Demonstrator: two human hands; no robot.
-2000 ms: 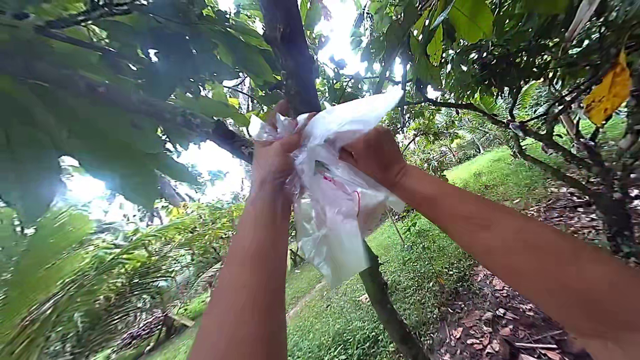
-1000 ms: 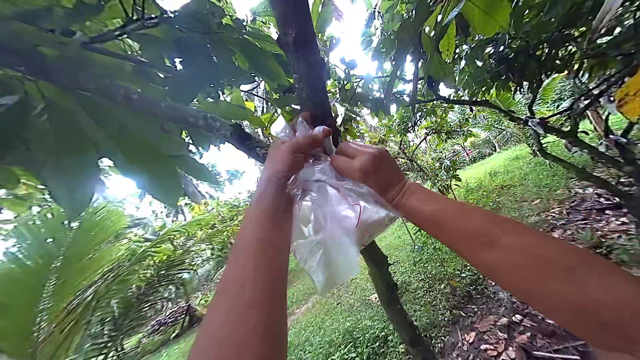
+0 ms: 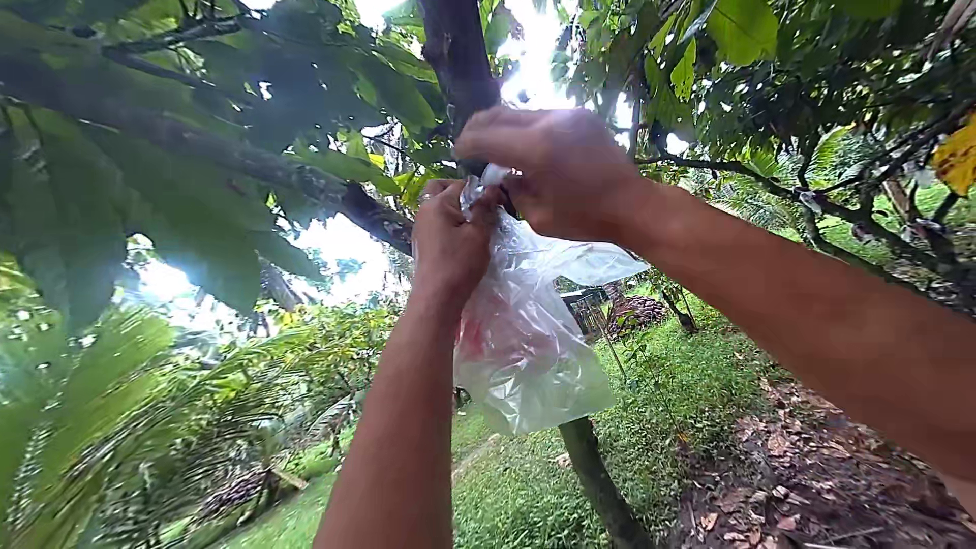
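Note:
A clear plastic bag hangs from my hands in front of a tree trunk, with something reddish showing faintly through its left side. My left hand grips the gathered neck of the bag close to the trunk's fork. Just right of it and a little higher, my right hand is bent over the twisted top of the plastic, its fingers curled and slightly blurred. A loose flap of the bag sticks out to the right below my right wrist. The fingertips of my right hand are partly hidden.
A thick branch runs from the fork to the upper left under large leaves. Thin branches reach in from the right, near a yellow leaf. Grass and dry leaf litter cover the ground.
My right hand has risen from beside the left hand to over the bag's top. A flap of plastic now extends to the right below it.

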